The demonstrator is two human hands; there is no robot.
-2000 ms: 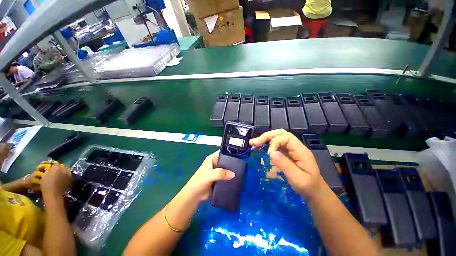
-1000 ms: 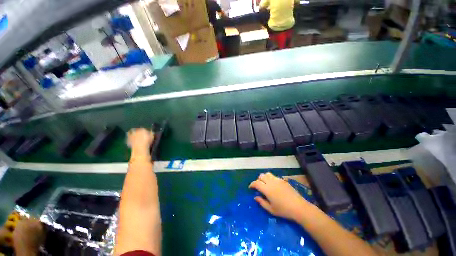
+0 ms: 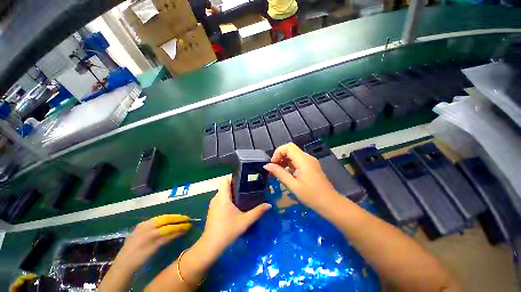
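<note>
My left hand (image 3: 229, 215) is closed around a dark device housing (image 3: 249, 195), held upright and tilted above the blue film heap. Its window recess (image 3: 253, 178) faces me and shows a pale part inside. My right hand (image 3: 297, 174) is at the window's right edge, thumb and forefinger together; whether they pinch film cannot be told. The shiny blue film heap (image 3: 285, 245) lies below both hands.
A row of housings (image 3: 274, 128) stands behind the pale rail (image 3: 211, 185). More housings (image 3: 425, 191) lie on cardboard at right, beside plastic-wrapped layers (image 3: 485, 137). A neighbour's hand with yellow finger cots (image 3: 165, 223) reaches in at left, near wrapped black panels (image 3: 85, 256).
My left hand has come back from the far-left belt and now holds a housing, with one standing at that spot. My right hand has risen to it. The neighbour's hand reaches closer.
</note>
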